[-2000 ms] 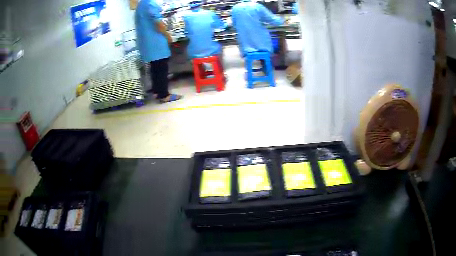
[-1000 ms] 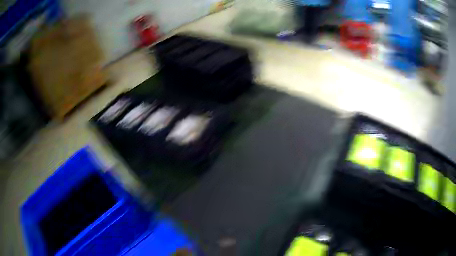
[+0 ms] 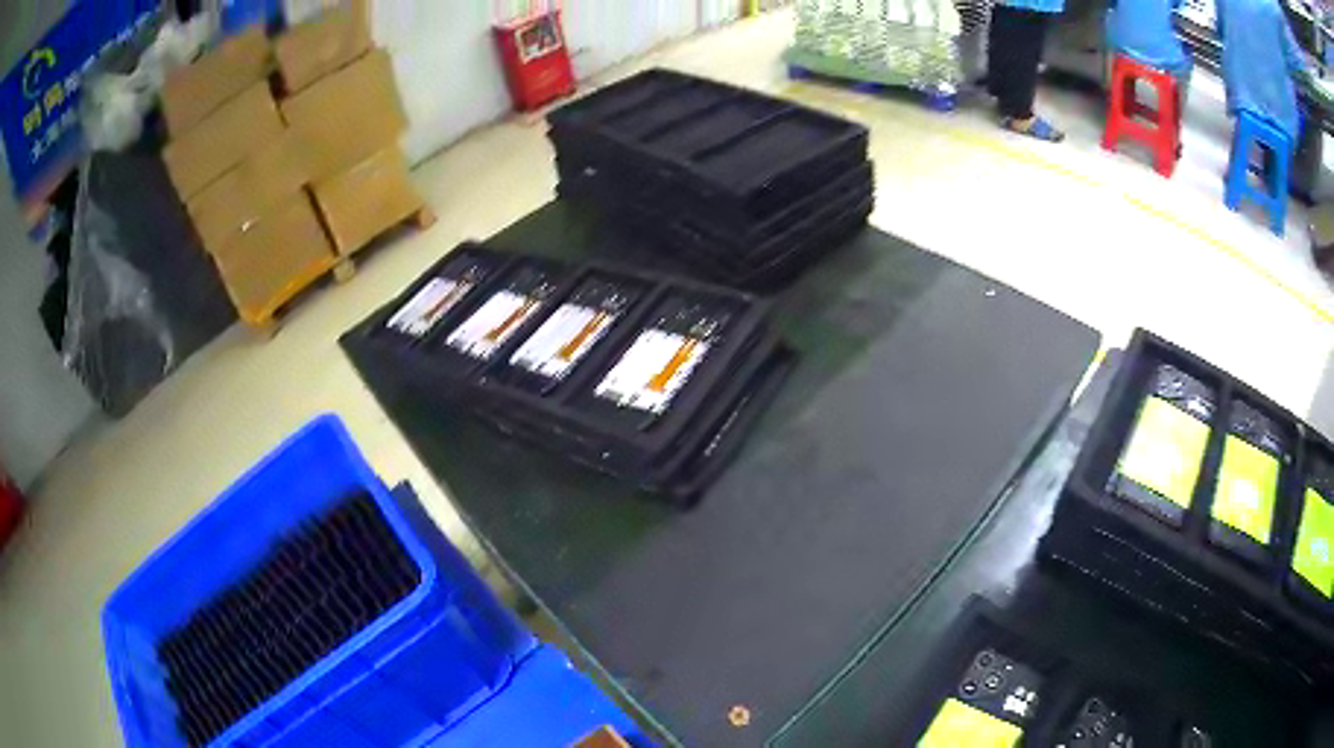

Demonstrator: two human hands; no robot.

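Note:
Neither of my hands is in the picture. On the bench, a black four-slot tray (image 3: 534,412) on a small stack holds open-back phones with silver-white rectangles and orange marks (image 3: 654,365). Behind it stands a stack of black trays (image 3: 717,168) with nothing seen in the top one. At the right, a stacked tray (image 3: 1170,577) holds phones with yellow-green rectangles (image 3: 1166,450), cut off by the frame edge. At the bottom right, another tray shows a phone with a yellow-green rectangle (image 3: 973,728), partly cut off.
A blue crate (image 3: 417,650) beside the bench holds tight rows of thin dark edges. More blue plastic (image 3: 563,709) adjoins it. Cardboard boxes (image 3: 271,227) stand on a pallet at the back left. A red box (image 3: 533,62) is by the wall. People in blue and red and blue stools (image 3: 1144,110) are beyond.
The view has swung left and down, so the blue crate and cardboard boxes now show and the fan has left the picture. The blur has cleared.

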